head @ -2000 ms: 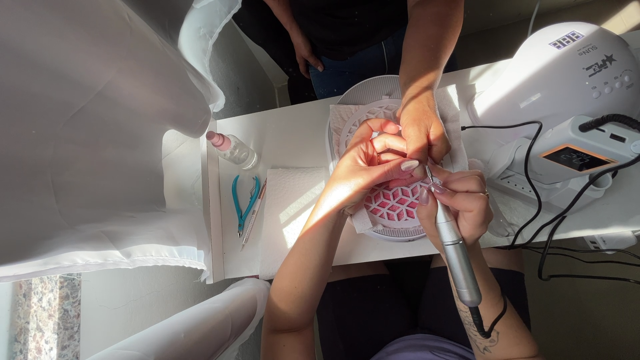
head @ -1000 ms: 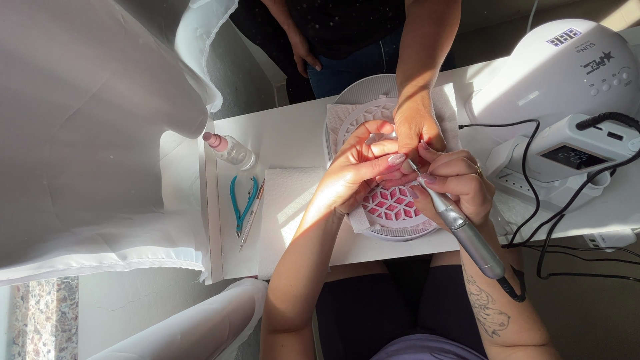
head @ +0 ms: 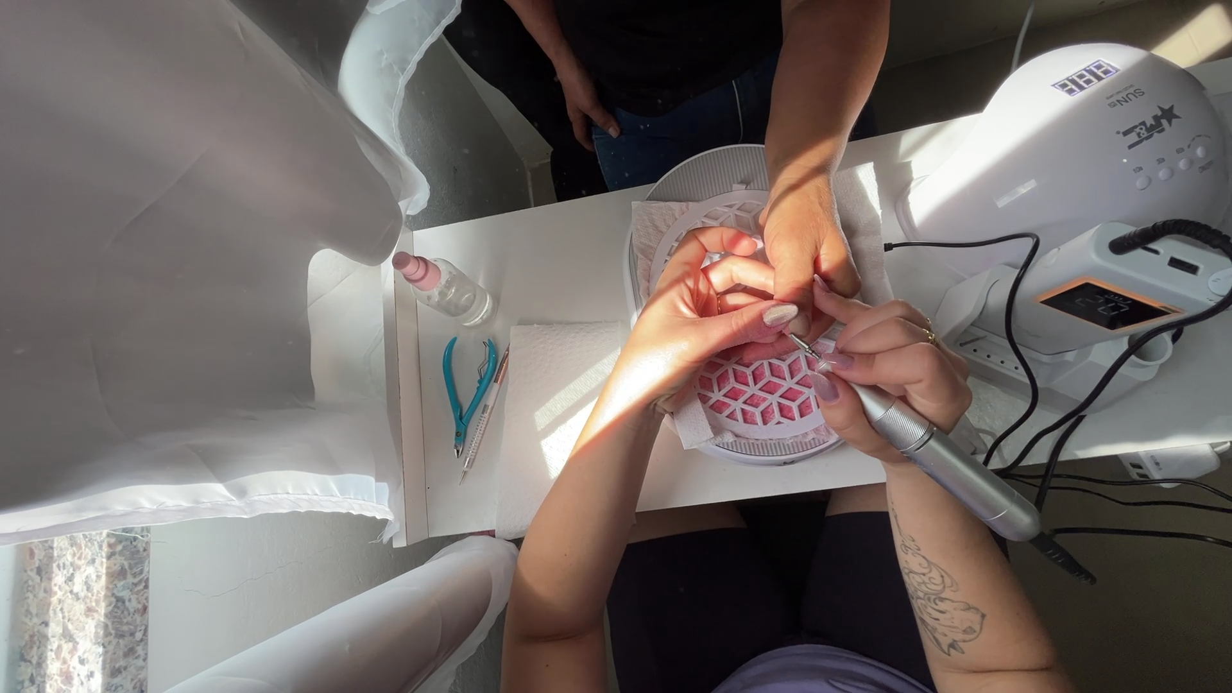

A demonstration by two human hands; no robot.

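Observation:
My left hand grips the fingers of another person's hand, which reaches in from the top. A silver electric nail drill lies in my right hand, its thin bit pointing up and left at the held fingertips, beside my left thumb. Whether the bit touches a nail cannot be told. Beneath the hands is a round white nail dust collector with a geometric grille over pink material, and a paper towel partly covers it. The drill's cord trails from its rear end.
A nail lamp and the drill's control unit stand at the right, with black cables around them. At the left are a spray bottle, teal cuticle nippers, a thin pointed tool and a folded paper towel. A white curtain hangs beside the table.
The drill and my right hand have shifted slightly, and the drill lies at a more slanted angle than two seconds ago. My left hand still grips the other person's fingers.

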